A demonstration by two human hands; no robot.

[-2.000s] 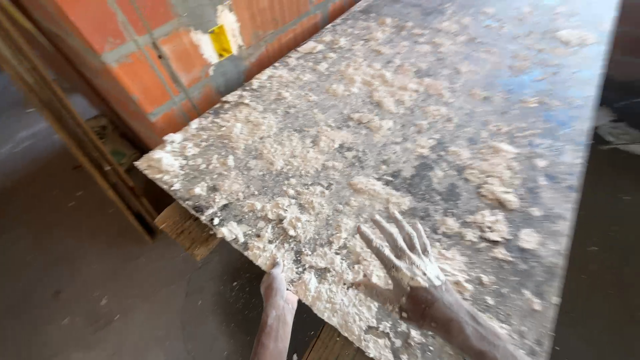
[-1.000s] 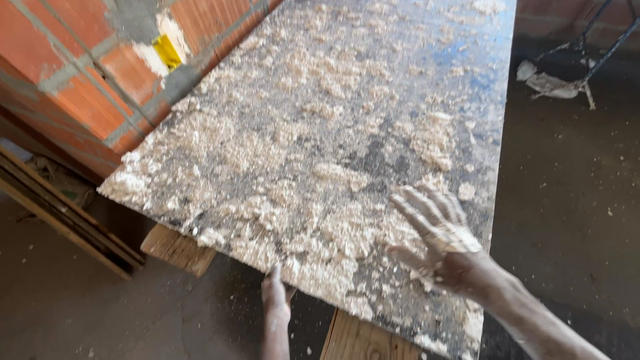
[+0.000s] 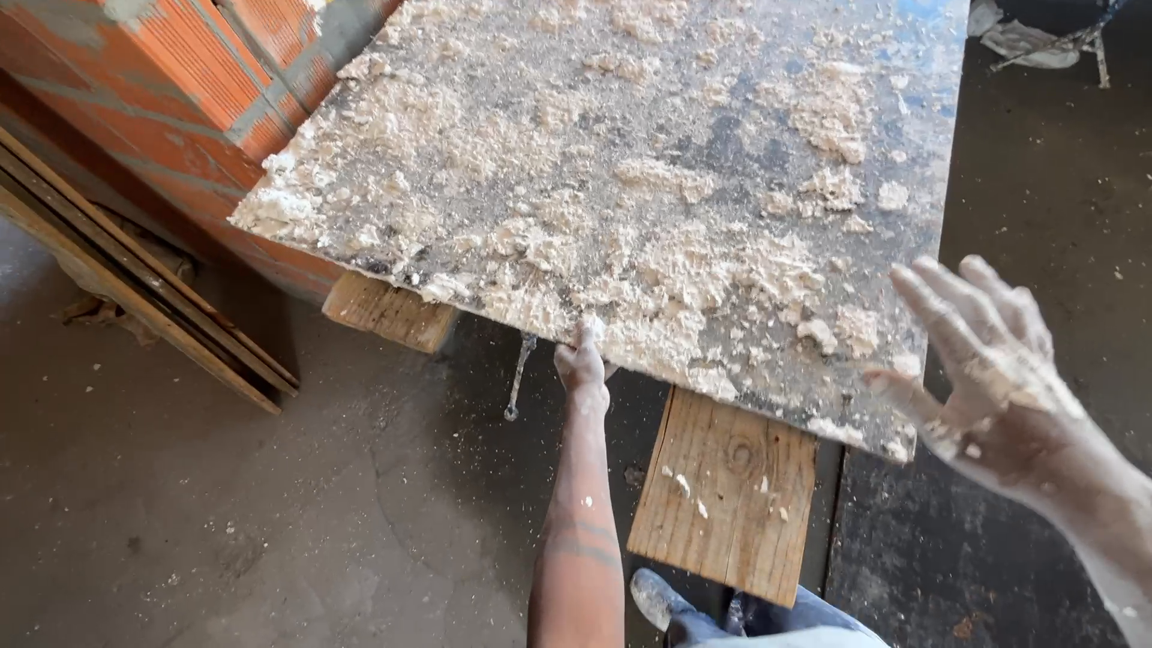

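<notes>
A large flat board [image 3: 720, 144] lies under scattered lumps and crumbs of pale, plaster-like material [image 3: 693, 270]. My left hand [image 3: 585, 364] grips the board's near edge, thumb on top and the fingers mostly hidden below. My right hand [image 3: 990, 369], coated with pale residue, is raised by the board's right near corner with its fingers spread and nothing held. Beneath the board, two wooden planks stick out, one [image 3: 387, 310] left of my left hand and one [image 3: 729, 495] to its right.
A hollow-brick wall [image 3: 180, 99] adjoins the board's left side. Long wooden boards [image 3: 144, 279] lean at the left. A metal rod [image 3: 519, 378] shows under the edge. Whitish sheeting [image 3: 1030, 45] lies at the back right. My shoe [image 3: 655, 598] is below the right plank.
My right hand has moved from over the crumbs on the board to the board's right edge. My left hand stays at the near edge. The view has shifted.
</notes>
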